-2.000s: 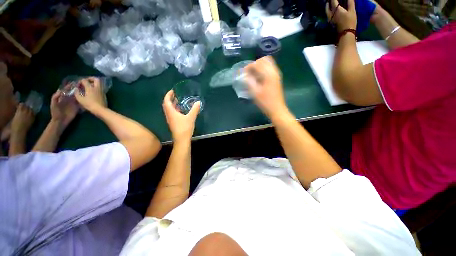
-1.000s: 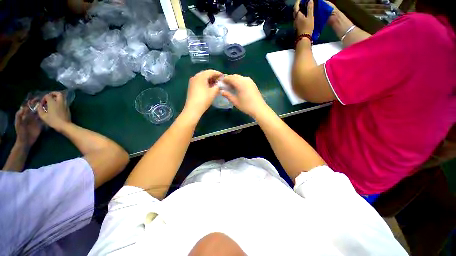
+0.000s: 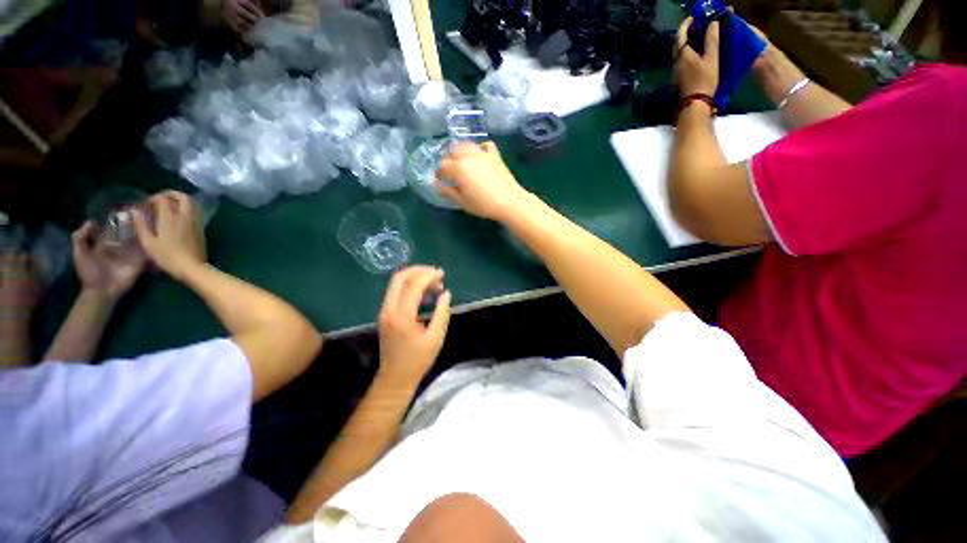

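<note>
A clear plastic cup (image 3: 375,239) lies tilted on the green bench, touched by neither hand. My right hand (image 3: 477,180) is stretched forward over the bench, its curled fingers at the right side of a second clear round cup (image 3: 426,170); whether they grip it is unclear. My left hand (image 3: 414,318) is at the bench's front edge, fingers bent and thumb apart. A small dark patch shows between them, but no held thing can be made out. A smaller ribbed clear cup (image 3: 467,122) and a dark grey ringed base (image 3: 542,130) stand beyond my right hand.
Many bagged cups (image 3: 270,122) are heaped far left, by pale upright strips (image 3: 416,40). Black parts (image 3: 573,37) lie at the back. A person in lavender handles clear film at left. A person in pink holds a blue cloth (image 3: 740,58) over a white sheet (image 3: 647,175).
My hands were together over a whitish piece and have parted. My left hand has drawn back to the bench edge; my right hand has reached forward. The camera view has shifted left.
</note>
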